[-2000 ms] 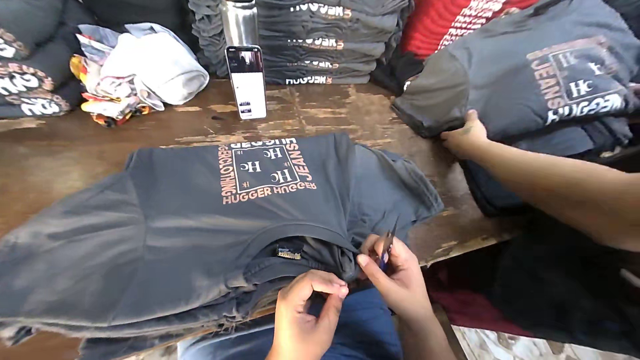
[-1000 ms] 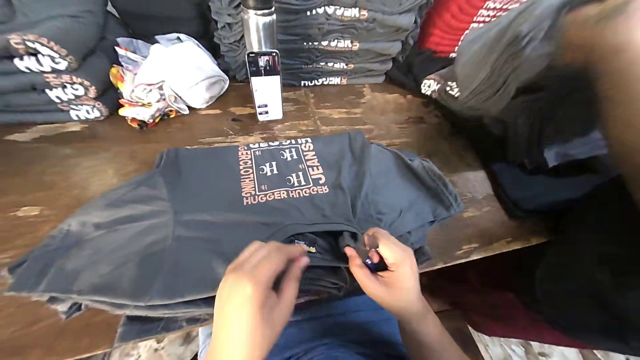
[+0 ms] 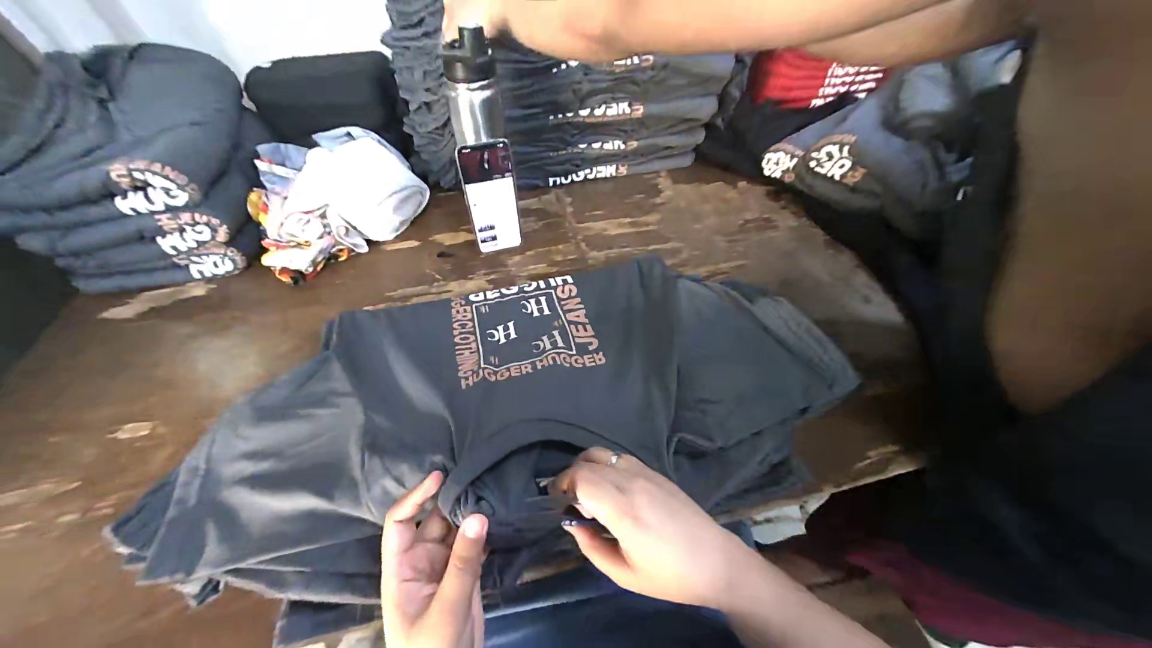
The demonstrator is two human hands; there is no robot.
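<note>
A dark grey printed T-shirt [image 3: 558, 396] lies on a stack of similar shirts, its neckline toward me. My left hand [image 3: 436, 562] pinches the left side of the neckline between thumb and fingers. At the collar's right side, my right hand [image 3: 634, 522], with a ring on one finger, has its fingers at the inside of the neck, near a small neck label. A small dark blue tool shows between its fingers; its blades cannot be made out.
A phone [image 3: 490, 202] leans on a metal bottle [image 3: 475, 108] at the back of the worn wooden table [image 3: 612, 225]. Folded shirts [image 3: 117, 171] and a crumpled white cloth [image 3: 364, 189] stand left. More piles stand behind. Another person's arm [image 3: 765, 31] reaches across from the right.
The co-worker's arm has moved from the right-hand pile to over the stacks at the back. My left hand now grips the left side of the collar; my right hand stays near its right side.
</note>
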